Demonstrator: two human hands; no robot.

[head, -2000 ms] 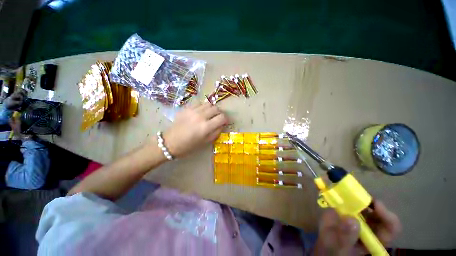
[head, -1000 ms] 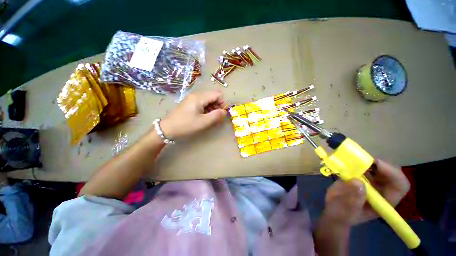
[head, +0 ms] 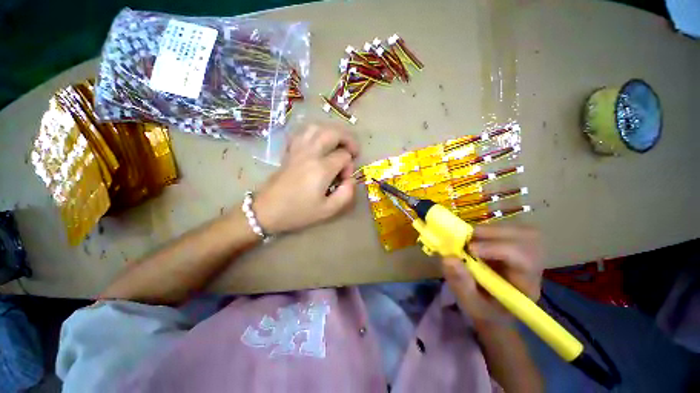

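The amber board panel (head: 430, 184) lies flat on the bench, with several leads (head: 491, 188) sticking out from its right edge. My right hand (head: 495, 265) holds the yellow soldering iron (head: 499, 292) like a pen. Its metal tip is at the panel's upper left corner. My left hand (head: 311, 180) pinches a short lead (head: 358, 177) against the panel's left edge; the fingers hide most of it. A loose pile of leads (head: 372, 69) lies above the panel.
A clear plastic bag of leads (head: 230, 77) lies at the upper left. Stacked amber panels (head: 107, 153) lean at the far left. A round yellowish tin (head: 602, 119) stands at the right. Packing tape (head: 499, 69) is stuck on the tan bench (head: 292, 269).
The iron's tip has moved left from the panel's right edge to its left edge. My left hand stays at the left edge. The view has shifted, moving the bag and stack leftward.
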